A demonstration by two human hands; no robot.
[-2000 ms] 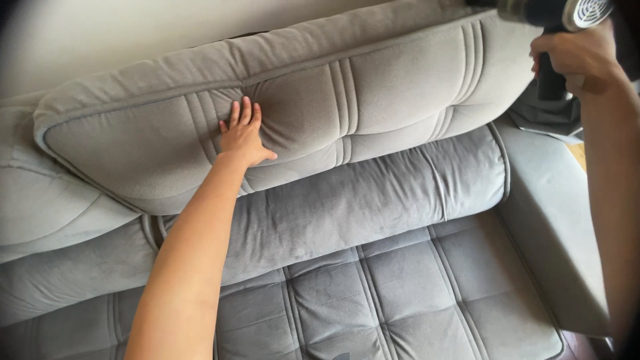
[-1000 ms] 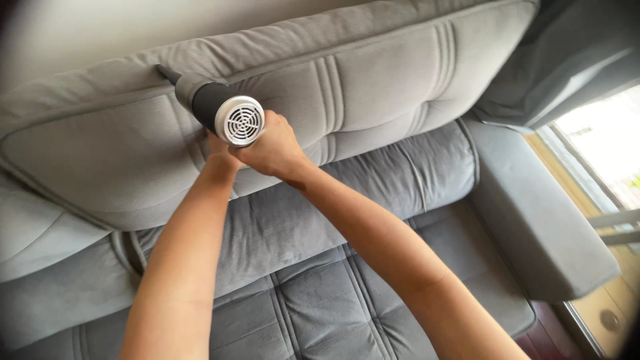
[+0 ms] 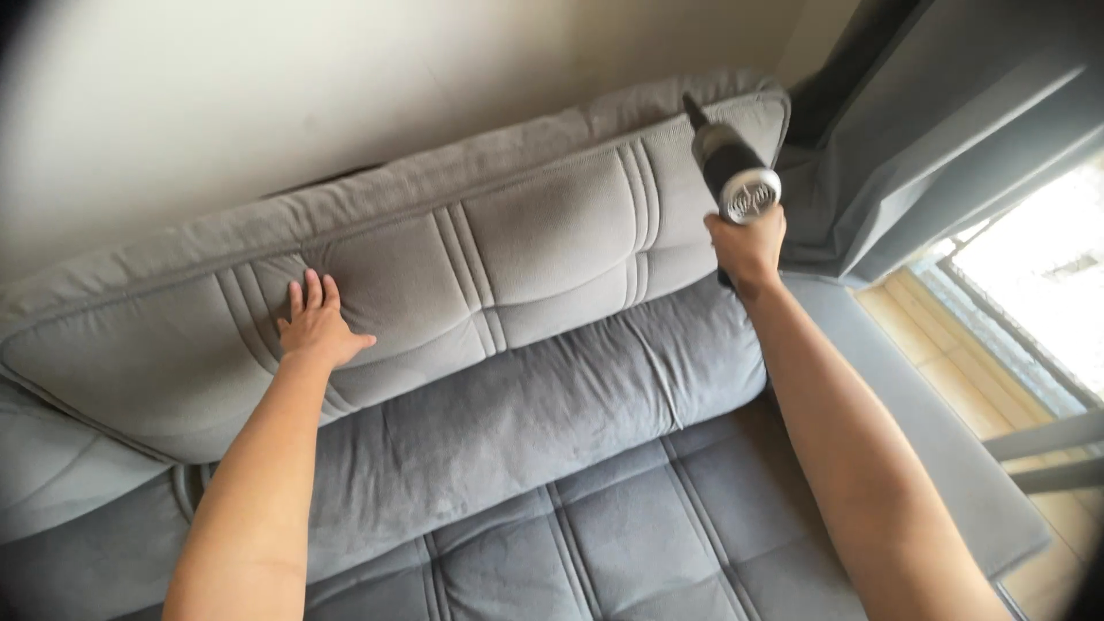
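Note:
My right hand (image 3: 749, 250) grips the handle of a black and silver handheld vacuum cleaner (image 3: 733, 168), whose narrow nozzle points at the top edge of the grey back cushion (image 3: 552, 216) near its right end. Spread flat on the left part of that cushion's front is my left hand (image 3: 317, 323), with nothing held in it. Below the cushion lies a grey bolster (image 3: 535, 423), above the tufted sofa seat (image 3: 517, 561).
A pale wall (image 3: 345, 86) rises behind the sofa. Grey curtains (image 3: 914, 147) hang at the right, beside a bright window or door opening. The sofa's armrest (image 3: 914, 414) stands at the right, with wooden flooring (image 3: 957, 379) beyond it.
One second ago both hands were together at the vacuum, over the cushion's left part. My right hand has carried it to the cushion's right end; my left hand has let go and rests on the cushion.

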